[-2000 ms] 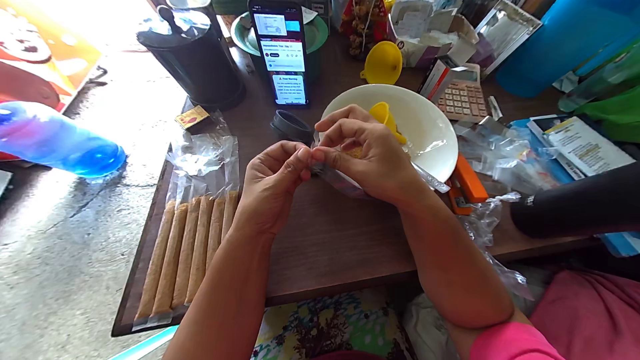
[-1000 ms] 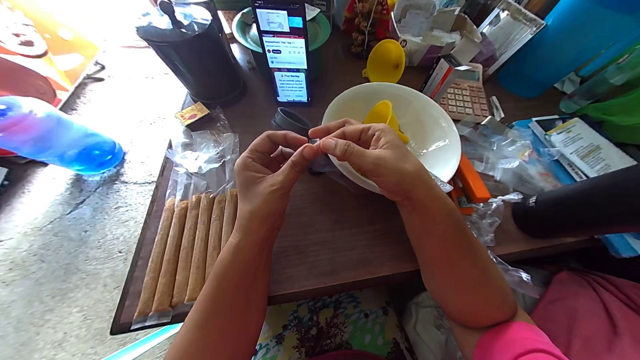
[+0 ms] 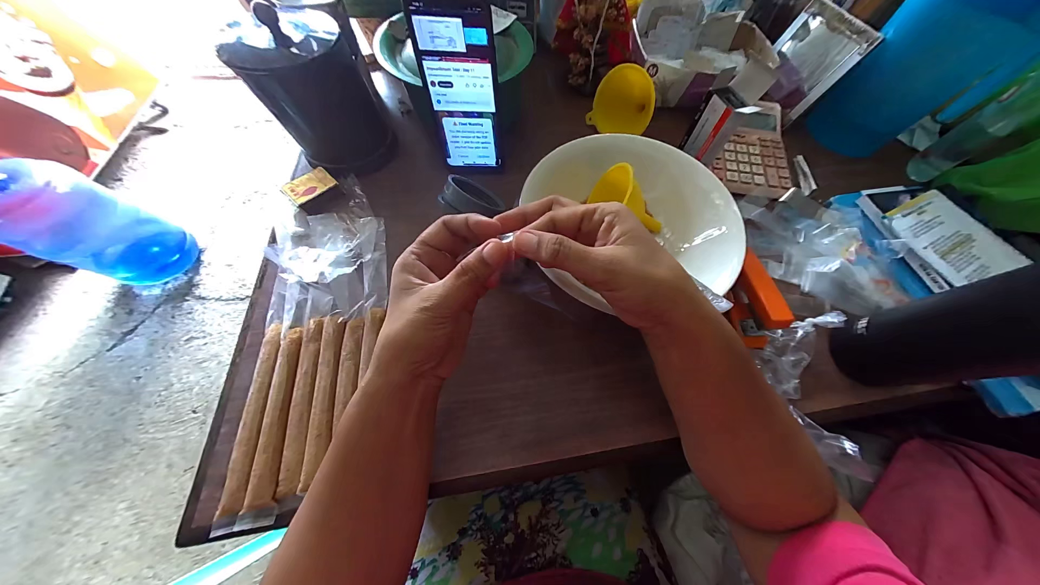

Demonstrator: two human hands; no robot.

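My left hand point(image 3: 443, 284) and my right hand point(image 3: 605, 256) meet fingertip to fingertip over the table, pinching a small piece of clear plastic point(image 3: 507, 237) between them. Clear film hangs below the fingers, mostly hidden. Behind my right hand is a white bowl point(image 3: 707, 215) with a yellow funnel point(image 3: 617, 187) in it. A dark round lid or ring point(image 3: 471, 195) lies just beyond my fingertips. Left of my left hand, several long narrow plastic sleeves filled with a brown substance point(image 3: 284, 406) lie side by side, their unfilled ends pointing away.
A phone point(image 3: 457, 89) stands upright at the back, beside a black canister point(image 3: 313, 89). Another yellow funnel point(image 3: 624, 97), a calculator point(image 3: 751, 158), an orange tool point(image 3: 764, 292), crumpled plastic point(image 3: 837, 252) and a black bottle point(image 3: 934, 329) are at the right. A small yellow box point(image 3: 309, 186) lies left.
My fingers have shifted slightly around the plastic; both hands stay together in front of the bowl. Nothing else has plainly moved.
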